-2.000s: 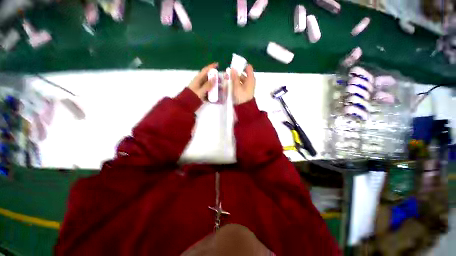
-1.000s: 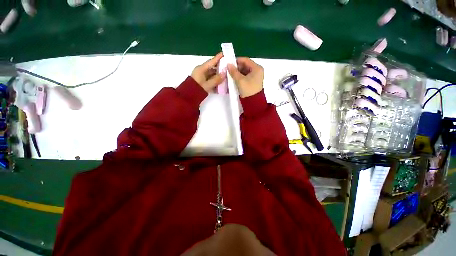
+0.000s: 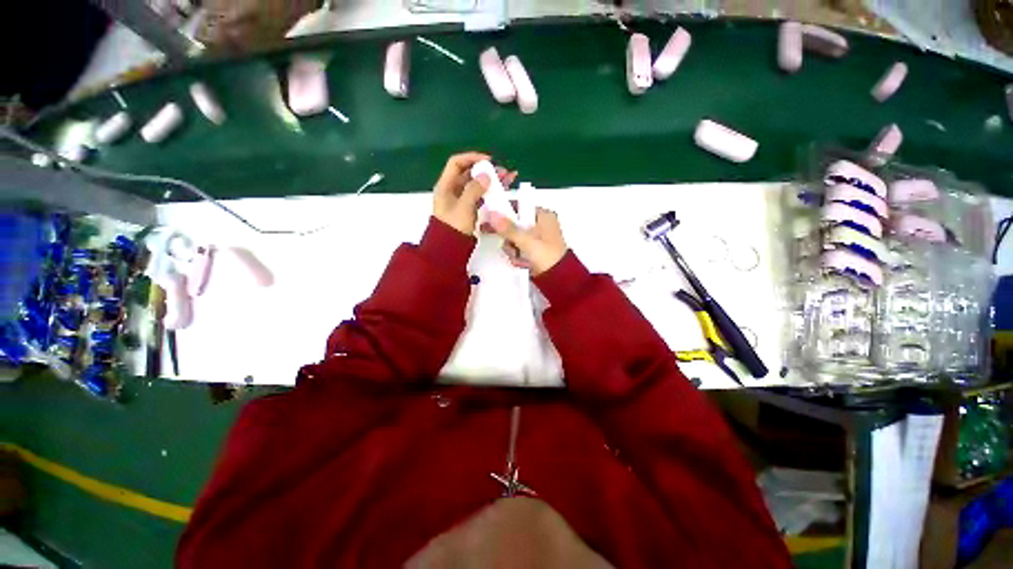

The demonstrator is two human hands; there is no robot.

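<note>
My left hand (image 3: 457, 197) holds a pale pink-white device housing (image 3: 489, 187) upright, just above the front edge of the white bench. My right hand (image 3: 538, 240) is close beside it, with its fingers on a short white strip (image 3: 524, 202) against the lower right of the housing. Where the strip ends and the housing begins is hard to tell. A large white backing sheet (image 3: 505, 333) lies on the bench between my forearms and in front of my body.
Pink housings (image 3: 725, 141) lie scattered on the green belt (image 3: 589, 133). On the bench (image 3: 367, 239) are a hammer (image 3: 711, 300) and yellow-black pliers (image 3: 709, 337) right of my hands, a clear blister tray (image 3: 878, 317) far right, a white cable (image 3: 267, 230), and blue components (image 3: 83, 295) far left.
The long white strip that stood up between my fingers no longer shows that way. The housing is now tilted at my left fingertips. The view has shifted, and more housings show on the belt.
</note>
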